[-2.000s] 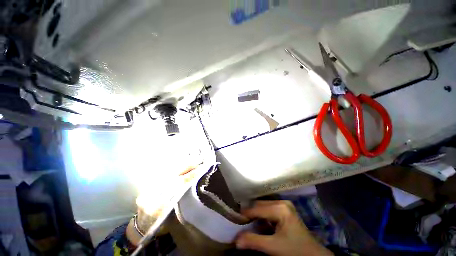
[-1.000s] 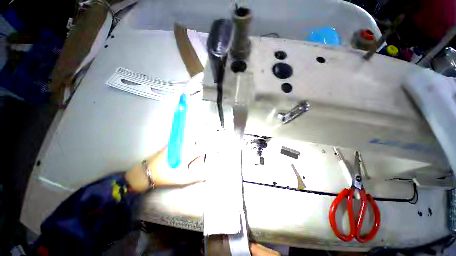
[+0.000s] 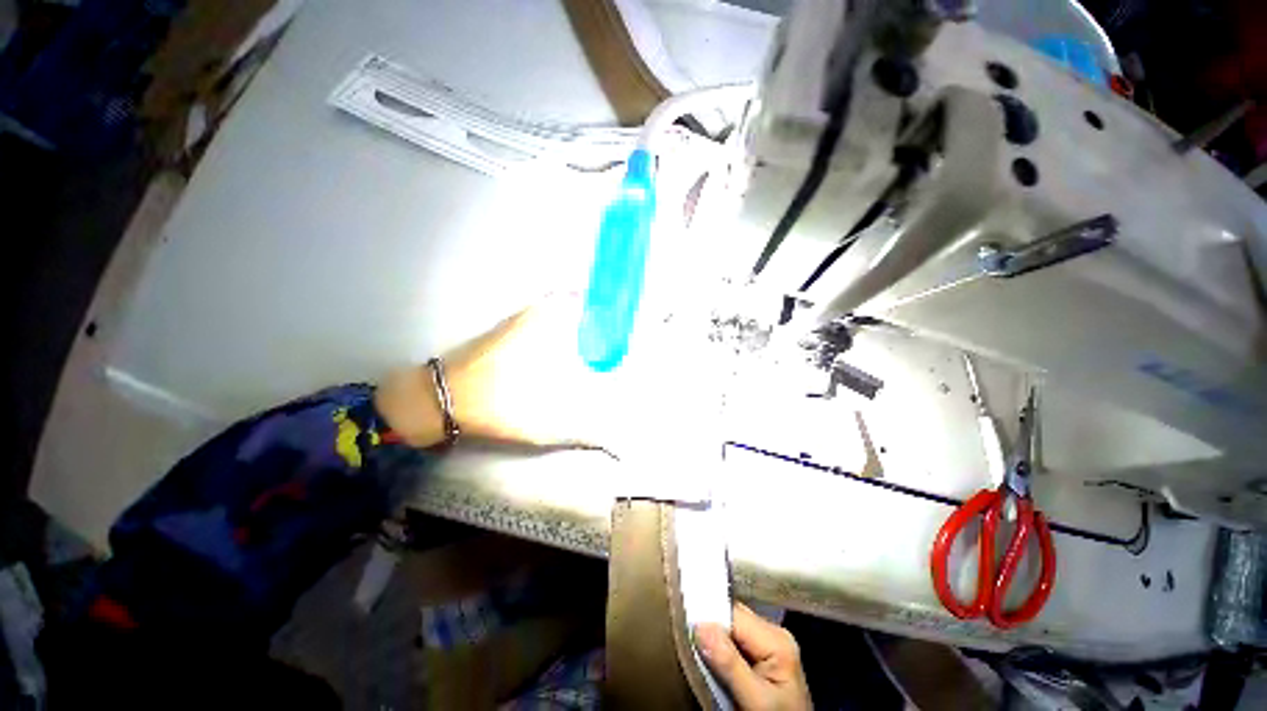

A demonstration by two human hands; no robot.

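Observation:
A brown strip (image 3: 639,597) with a white strip (image 3: 702,563) along its right side hangs over the table's front edge and runs up into the glare below the needle area (image 3: 799,333). My right hand (image 3: 757,660) pinches the white strip's edge at the bottom of the view. My left hand (image 3: 507,382) lies left of the needle area; its fingers are washed out by glare, so I cannot tell what they hold. A bright cyan tube (image 3: 618,264) with a thin curved neck stands over the left fingers.
Red-handled scissors (image 3: 994,556) lie on the right of the table. The off-white machine head (image 3: 1098,306) fills the upper right. White slotted pieces (image 3: 417,118) and another brown strip (image 3: 611,56) lie at the back left. Small scraps (image 3: 856,379) lie right of the needle.
The view has shifted, with the machine head now farther right. The folded strips held at the front edge two seconds ago now extend straight up into the glare. More of my right hand shows than one second ago.

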